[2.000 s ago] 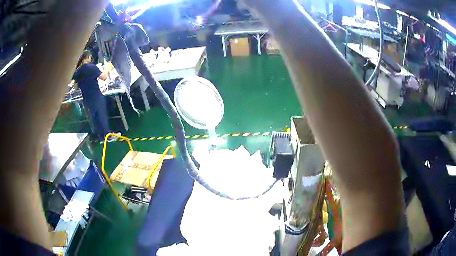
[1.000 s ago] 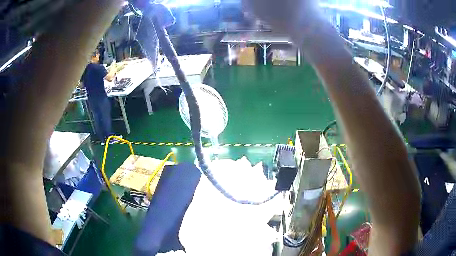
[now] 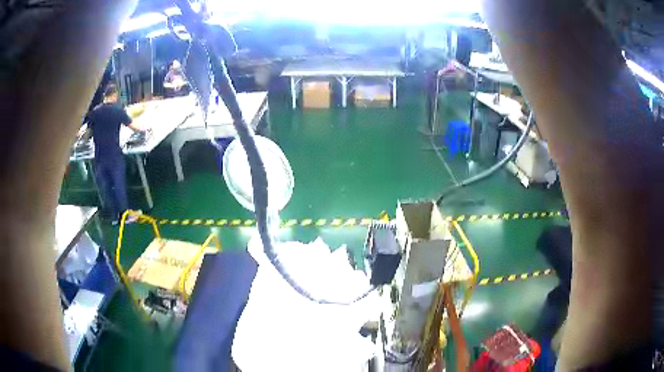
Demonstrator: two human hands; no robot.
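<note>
A grey wrapped steam hose (image 3: pixel 250 156) hangs from the top left of the picture. It curves down past the fan and runs right to the tall box column stand (image 3: pixel 424 280). A grey pointed cloth scrap (image 3: pixel 198 69) hangs high beside the hose. Both my forearms reach up along the left and right sides of the picture. Both my hands are cut off by the top edge, so their grip is hidden.
A bright white garment heap (image 3: pixel 306 320) lies below, beside a dark navy padded board (image 3: pixel 216 309). A round white fan (image 3: pixel 258 174), a yellow-handled trolley (image 3: pixel 164 261) and a red basket (image 3: pixel 510 352) stand around it. A person (image 3: pixel 109 149) stands at a table at left.
My forearms have spread towards the picture's sides, and my right hand has left the top edge. The view has shifted; another hose now shows at right and the red basket is in fuller view.
</note>
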